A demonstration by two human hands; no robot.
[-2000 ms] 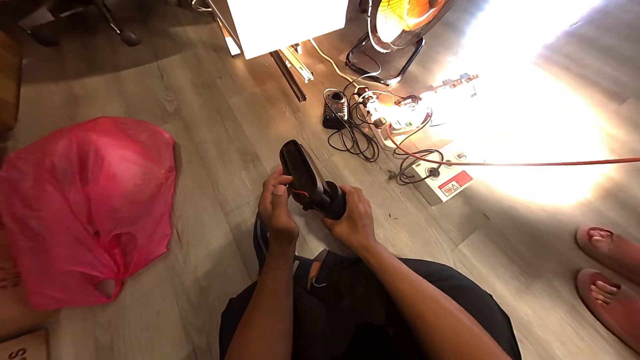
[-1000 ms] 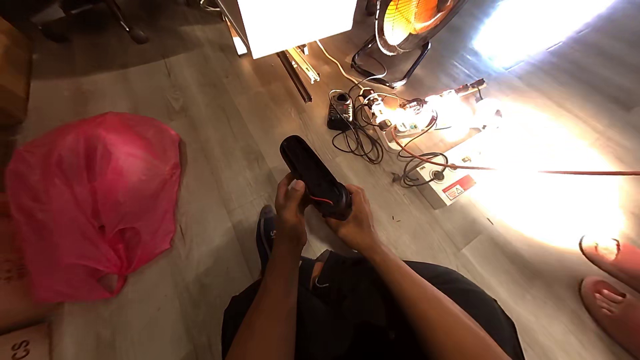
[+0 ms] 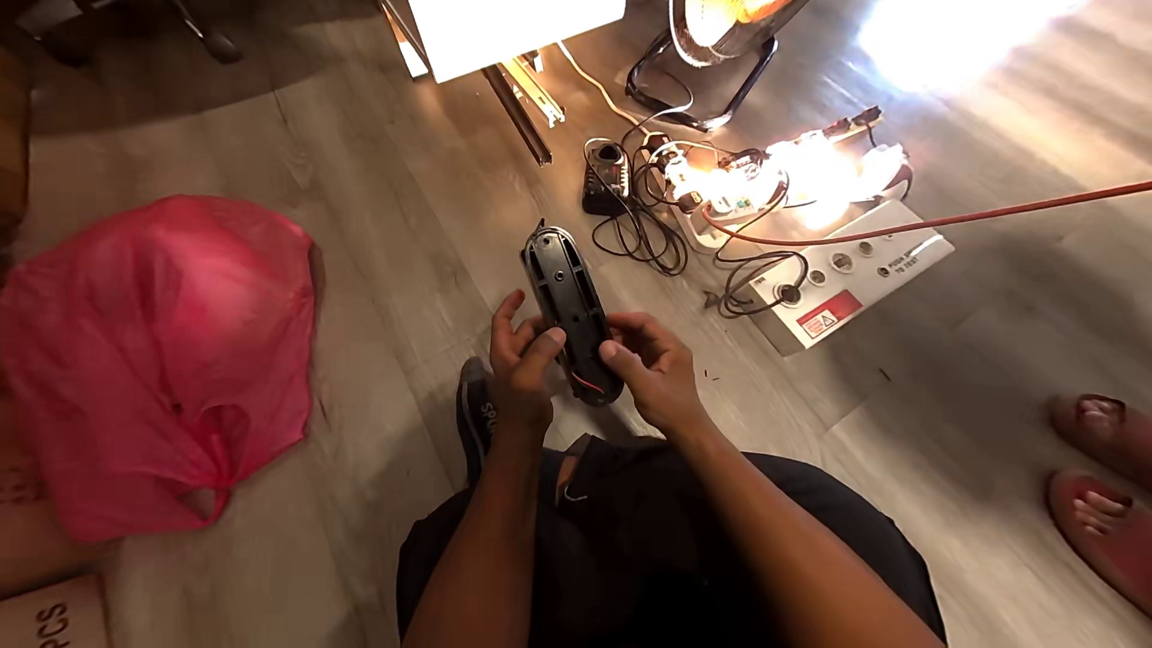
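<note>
Between my two hands is a long black plastic housing (image 3: 574, 310) with rounded ends, its ribbed inner side facing up. A short red wire (image 3: 587, 382) shows at its near end. My left hand (image 3: 524, 364) holds the housing's left edge, with the thumb on the rim and the index finger raised off it. My right hand (image 3: 655, 369) grips the right edge near the lower end, thumb on top. The housing is held above the wood-look floor, over the space in front of my dark trousers. Its underside is hidden.
A pink plastic bag (image 3: 162, 360) lies at left by cardboard boxes (image 3: 58, 616). Ahead are a black battery charger (image 3: 607, 180), tangled cables, a brightly lit power strip (image 3: 711, 202), a white socket box (image 3: 850, 274) and a fan-like heater (image 3: 729, 27). Another person's sandalled feet (image 3: 1102, 504) are at right.
The black housing has been turned, so its ribbed inside now faces up. My right hand has shifted its hold, with the thumb now on the housing's right edge.
</note>
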